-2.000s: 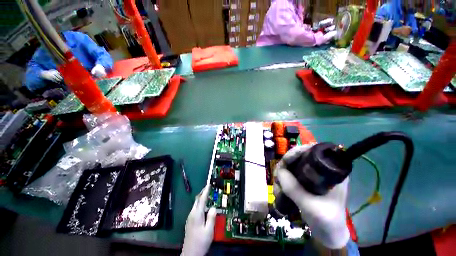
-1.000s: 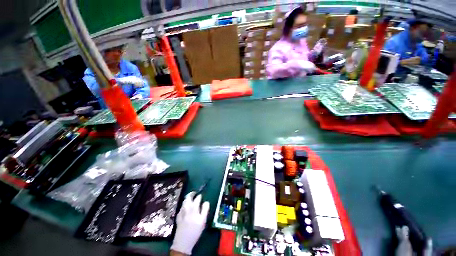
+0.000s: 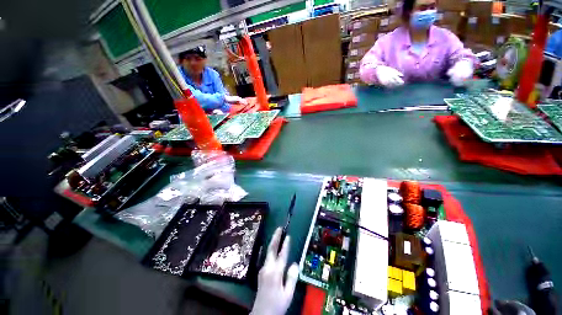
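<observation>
The power supply board (image 3: 345, 246) lies parts-side up on a red foam pad (image 3: 471, 246), with white heatsinks (image 3: 373, 243), coils (image 3: 411, 206) and yellow blocks (image 3: 400, 281). My left hand (image 3: 274, 283), in a white glove, holds a thin black pen-like tool (image 3: 289, 215), tip pointing up and away, between tray and board. The parts tray (image 3: 215, 240) left of it holds small silvery pieces in two boxes. The electric screwdriver (image 3: 541, 283) is at the lower right edge. My right hand (image 3: 513, 307) is dark and cut off beside it; its grip cannot be told.
A crumpled plastic bag (image 3: 185, 191) lies behind the tray. Another board with heatsinks (image 3: 117, 166) stands at the left. Across the bench (image 3: 345, 144) are boards on red pads (image 3: 505, 117), red-wrapped posts (image 3: 200, 126), a folded red pad (image 3: 328, 98) and two people in pink and blue.
The view has turned left. The screwdriver has moved off the board to the right side. My left hand has left the board's edge and taken hold of the pen-like tool.
</observation>
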